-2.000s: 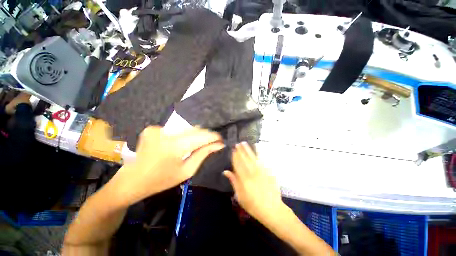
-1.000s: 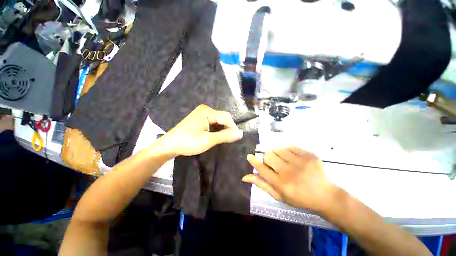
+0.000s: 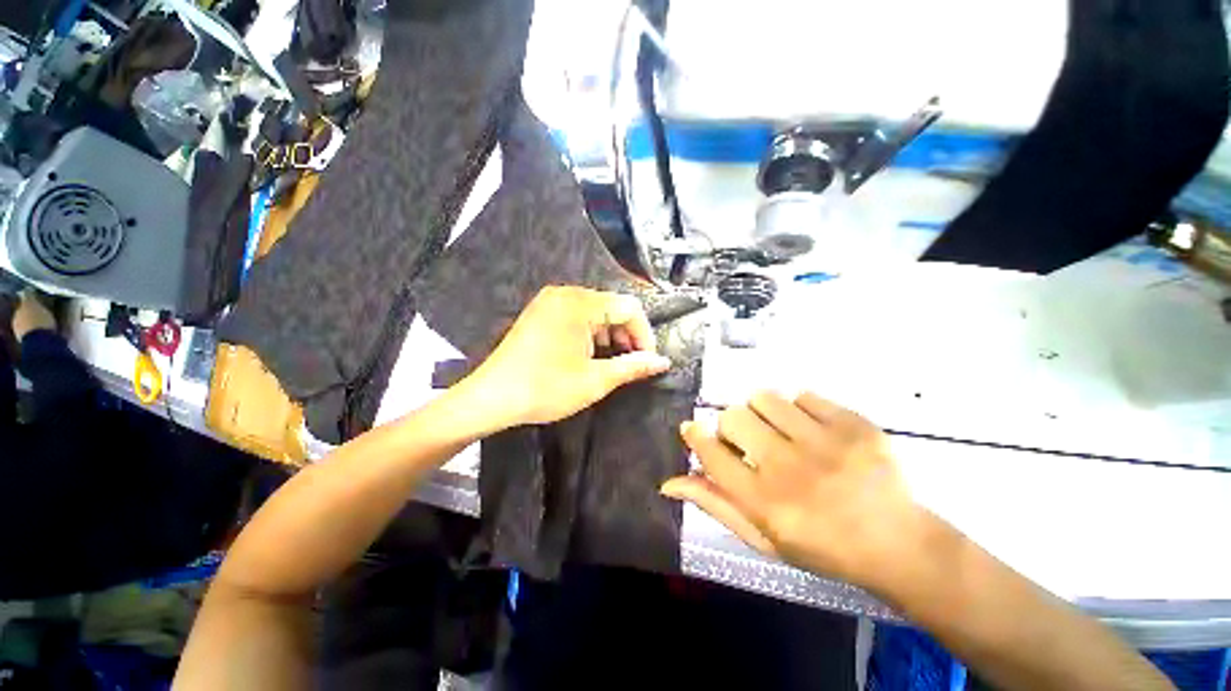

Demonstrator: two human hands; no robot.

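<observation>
A dark fabric panel (image 3: 614,486) lies under the needle area and hangs over the table's front edge. My left hand (image 3: 581,354) pinches a fold of it just left of the presser foot (image 3: 682,277). A small dark fabric piece (image 3: 675,309) points from my left fingertips to the foot. My right hand (image 3: 797,479) rests at the panel's right edge, its fingers bent and slightly apart; whether it grips the edge is unclear. A long dark panel (image 3: 392,176) lies left of the machine.
The white machine head (image 3: 837,68) stands behind, with a tension knob (image 3: 797,169) and a hanging black strip (image 3: 1107,149). A grey vented housing (image 3: 101,223), brown patch (image 3: 254,402) and yellow-handled snips (image 3: 147,375) are at left. Another person's dark sleeve (image 3: 51,365) shows at far left.
Since two seconds ago, my left hand has moved up to the presser foot and pinched the fabric. My right hand has moved right. The view has come closer to the needle; little changed over the last second.
</observation>
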